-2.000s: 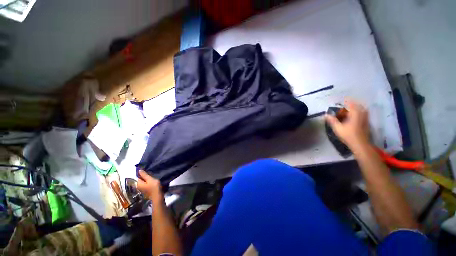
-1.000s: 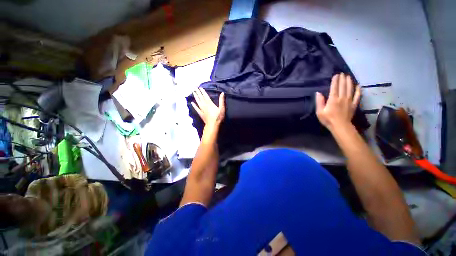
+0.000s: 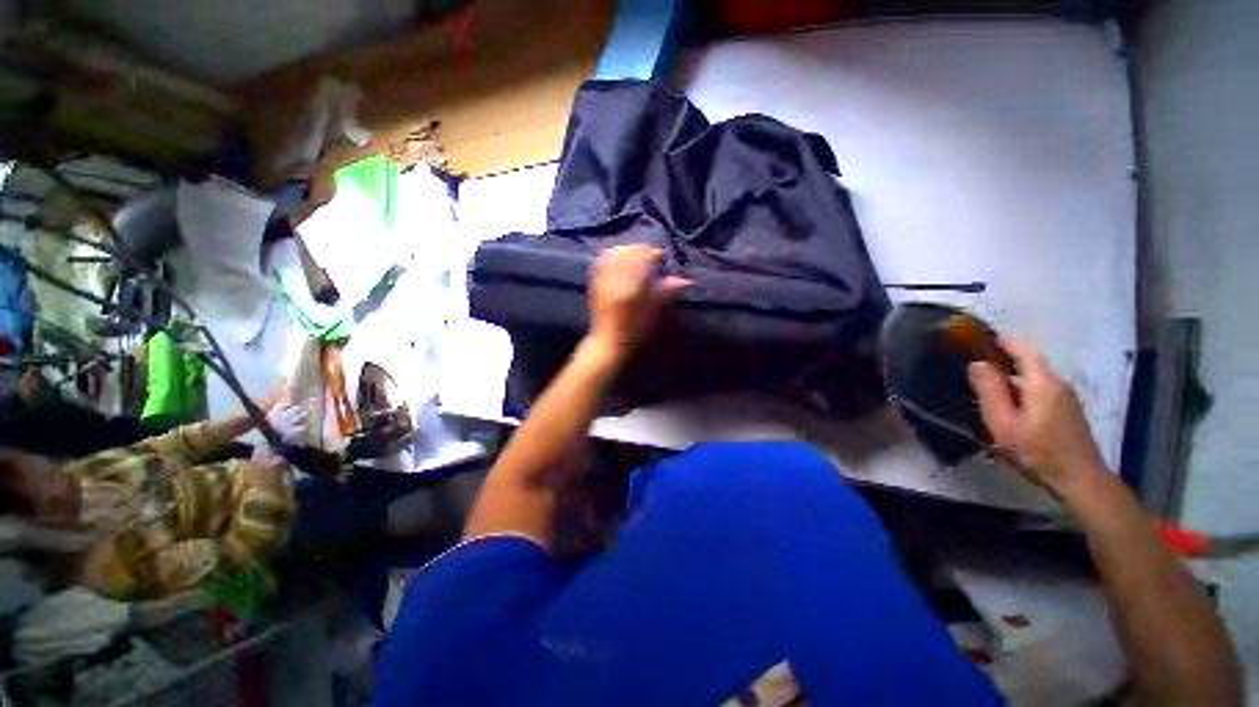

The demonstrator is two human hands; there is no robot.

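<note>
A dark garment [image 3: 718,276] lies over the white-covered table [image 3: 1022,152], its near part smoothed into a band and its back part creased. My left hand [image 3: 628,293] is on the middle of the garment, fingers bent; whether it grips cloth is not clear. My right hand [image 3: 1022,403] is closed around the brownish-orange handle of a dark steam iron [image 3: 928,370], just right of the garment. The iron's underside is hidden, and its orange hose sleeve [image 3: 1182,540] shows partly beyond my right forearm.
A second iron [image 3: 380,401] stands at the left among white sheets and green pieces [image 3: 370,194]. A person in a striped top [image 3: 187,504] is at the lower left. A blue board [image 3: 638,39] lies at the back. A dark stand [image 3: 1171,414] is at the table's right edge.
My right hand has left the garment and taken hold of the iron, which is now closer to the garment. My left hand has moved right along the cloth. The striped-top person's arm now reaches toward the table.
</note>
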